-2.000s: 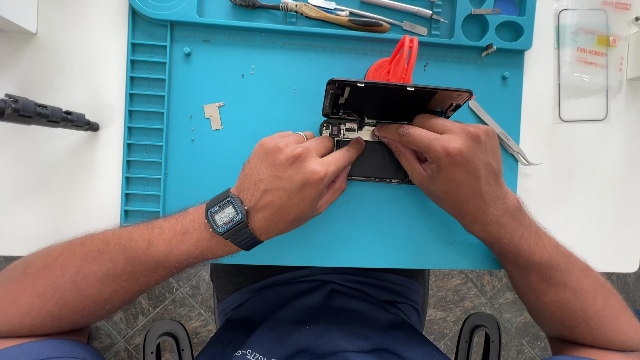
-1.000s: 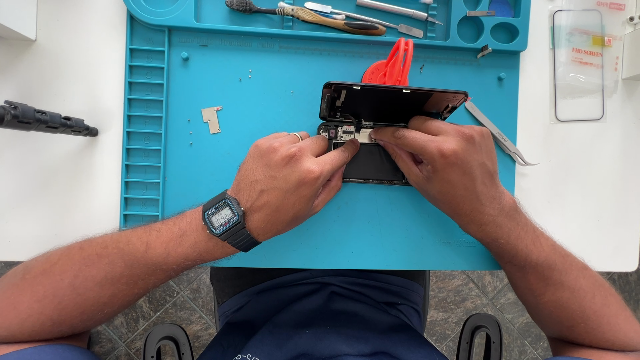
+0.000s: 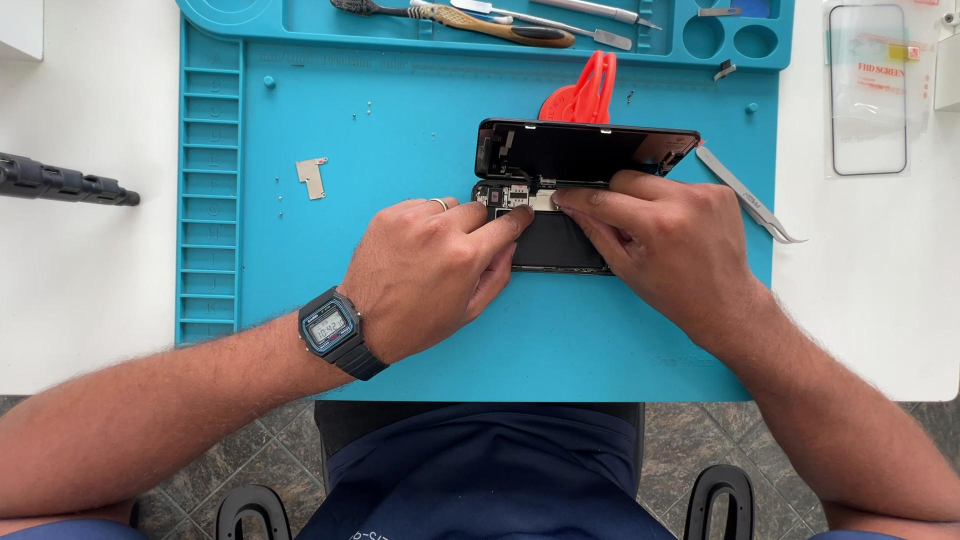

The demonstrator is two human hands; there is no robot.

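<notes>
An opened smartphone body (image 3: pixel 562 240) lies on a blue silicone repair mat, its logic board and black battery exposed. Its display assembly (image 3: pixel 570 152) stands tilted up along the far edge, in front of a red suction cup (image 3: pixel 574 101). My left hand (image 3: pixel 442 270) presses an index fingertip on the inside of the phone, by a silvery metal plate (image 3: pixel 543 199). Thumb and index finger of my right hand (image 3: pixel 660 240) are at the right end of that plate; whether they pinch it is hidden. A loose metal bracket (image 3: pixel 311 178) lies to the left on the mat.
Curved tweezers (image 3: pixel 750 196) lie right of the phone. Tiny screws (image 3: pixel 368 108) are scattered on the mat (image 3: pixel 322 285). Along the back, a tool tray (image 3: pixel 667 56) holds a brush, spudgers and a craft knife. A packaged screen protector (image 3: pixel 868 90) is at right, a black jointed arm (image 3: pixel 67 182) at left.
</notes>
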